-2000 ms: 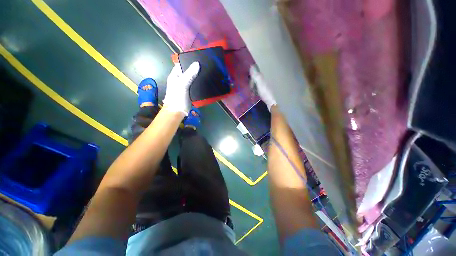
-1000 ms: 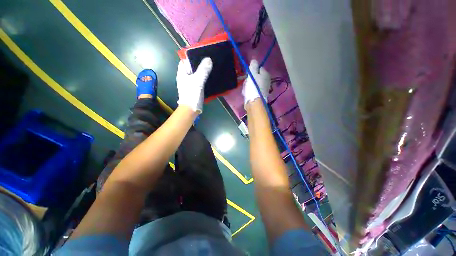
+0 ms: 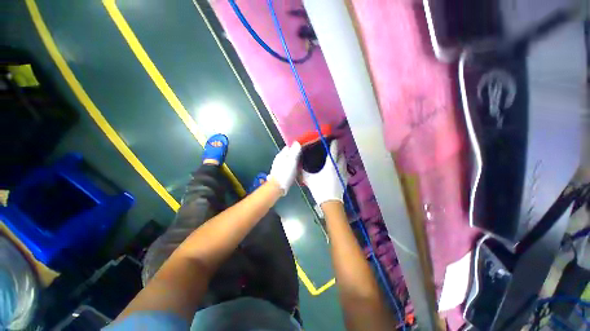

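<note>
A dark flat device (image 3: 315, 157) with an orange-red holder (image 3: 314, 136) at its far edge is low over the pink-covered shelf (image 3: 284, 97). My gloved left hand (image 3: 285, 169) holds its left edge. My gloved right hand (image 3: 327, 178) lies over its near right part, with fingers on it, and hides much of it. A blue cable (image 3: 303, 88) passes in front of the right hand. I cannot tell if the device rests on the shelf.
A grey-white panel (image 3: 362, 116) with a wooden edge runs close on the right. Beyond it are an upper pink shelf and dark boxes (image 3: 501, 142). A blue stool (image 3: 65, 210) stands on the green floor at left. Black leads lie along the lower shelf.
The device and holder have moved down and right in the view and appear smaller. My right hand has come from beside the device onto it. A thick blue cable loop now shows above.
</note>
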